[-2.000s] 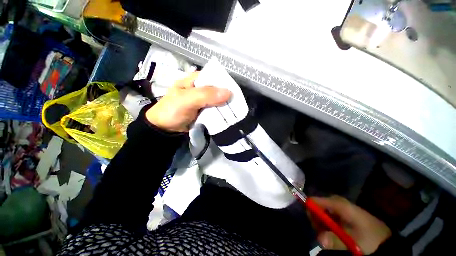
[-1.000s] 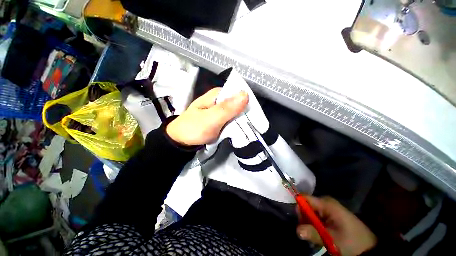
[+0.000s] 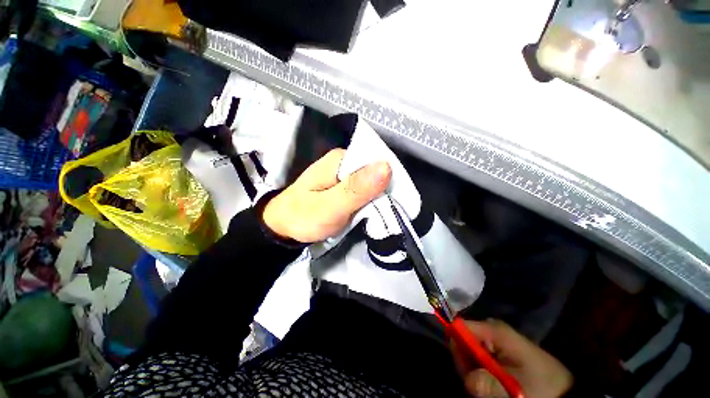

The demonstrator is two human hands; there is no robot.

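My left hand grips a folded white panel with black stripes near its upper end, thumb on top, over the lap. My right hand holds the red handles of the fabric scissors. Their long blades lie along the panel across the black stripes, with the tips close to my left thumb. The blades look nearly closed; whether cloth is between them cannot be told. The underside of the panel and my left fingers are hidden.
A ruler strip runs along the table edge. Black garment pieces lie at its top left, and the sewing machine stands at upper right. At left are a yellow plastic bag, striped white pieces, a blue crate and fabric scraps.
My left hand and the panel have moved right and down from their first position. The scissors have moved left, and their tips now lie nearer my left thumb.
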